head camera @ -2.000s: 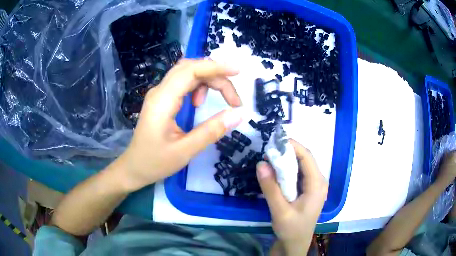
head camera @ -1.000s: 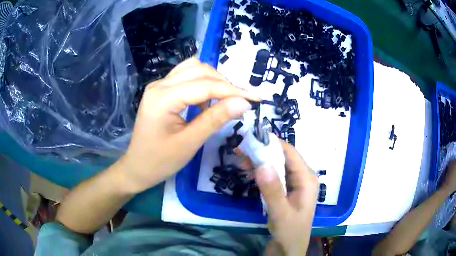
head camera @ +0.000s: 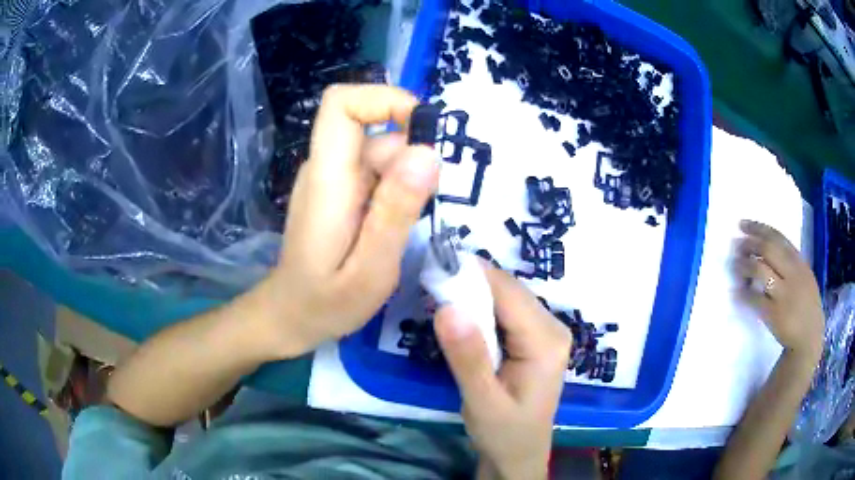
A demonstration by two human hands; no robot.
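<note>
My left hand (head camera: 352, 206) pinches a black moulded shot (head camera: 464, 159) between thumb and fingers, over the left side of the blue tray (head camera: 689, 234). Its open frame sticks out to the right. My right hand (head camera: 506, 366) is closed around white-wrapped nippers (head camera: 469, 295), jaws pointing up, just below the held shot. I cannot tell if the jaws touch it. Cut black parts (head camera: 600, 94) are heaped at the tray's far end. More shots (head camera: 544, 239) lie on the white liner (head camera: 502, 206), and some are partly hidden behind my right hand.
A crinkled clear plastic bag (head camera: 141, 159) with a dark mass of mouldings (head camera: 305, 56) is left of the tray. Another person's hand (head camera: 783, 286) is over the white pad (head camera: 731, 347) at right. A second blue tray (head camera: 832, 225) shows at the right edge.
My left hand was empty at first; it now holds a shot, raised beside the tray's left wall. My right hand and nippers moved left. The other person's hand reached onto the pad.
</note>
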